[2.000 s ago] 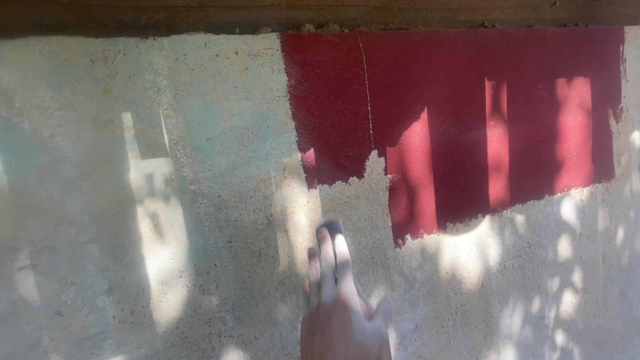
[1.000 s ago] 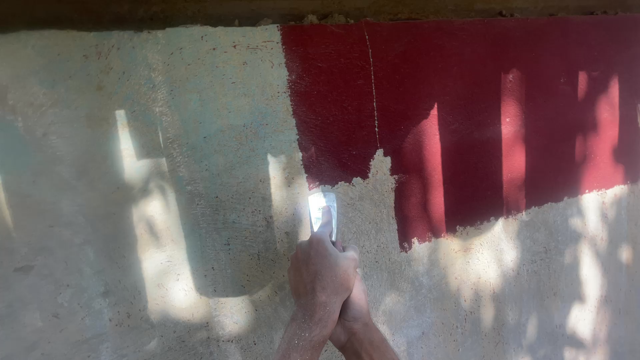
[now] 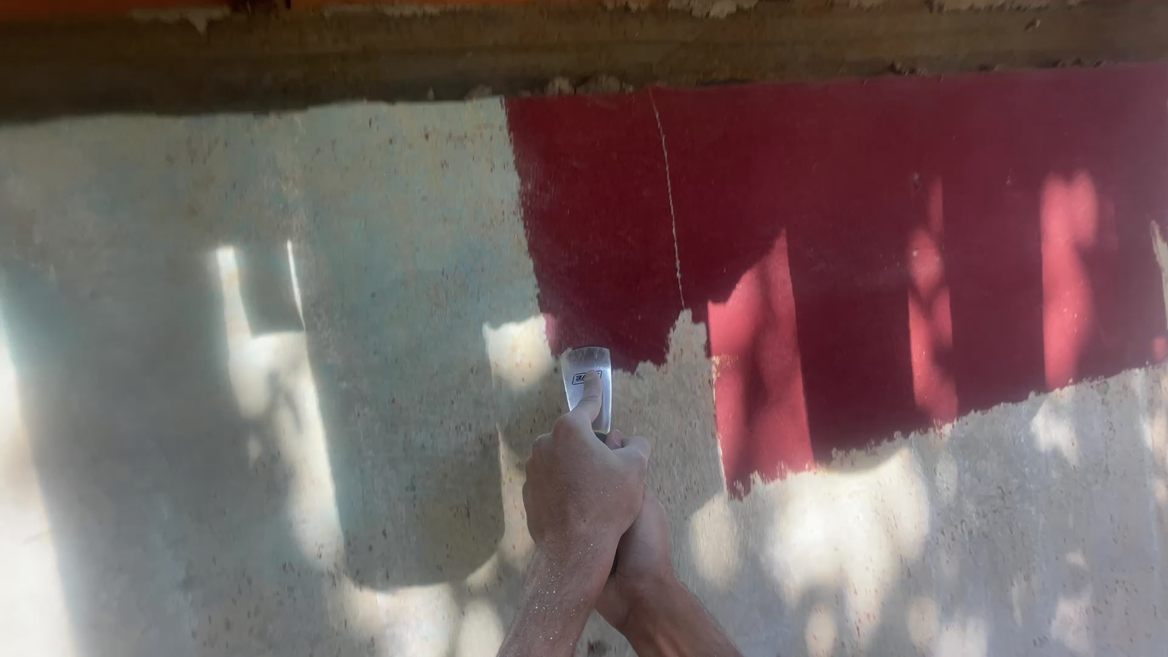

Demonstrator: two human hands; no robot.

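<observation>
Both my hands are together on a putty knife (image 3: 587,365) with a shiny metal blade. My left hand (image 3: 582,484) grips it from above, one finger laid along the blade; most of the handle is hidden. Beneath and to the right, my right hand (image 3: 643,547) is closed around the lower part of the grip, partly covered by the left. The blade's edge meets the ragged lower border of the dark red paint (image 3: 602,228) on the wall. Bare, pale plaster (image 3: 675,411) lies just right of the blade. Pale dust dots the left forearm.
A dark ledge or beam (image 3: 365,55) runs across the top of the wall, with crumbs along its lower edge. Worn, pale greenish wall (image 3: 411,228) spreads to the left. A thin crack (image 3: 671,201) runs down the red paint. Sunlight patches and shadows fall across the surface.
Two seconds ago only one hand showed, against the wall with a dark object; one second ago both hands were together on the putty knife. They remain together now, with the blade at the red paint's border.
</observation>
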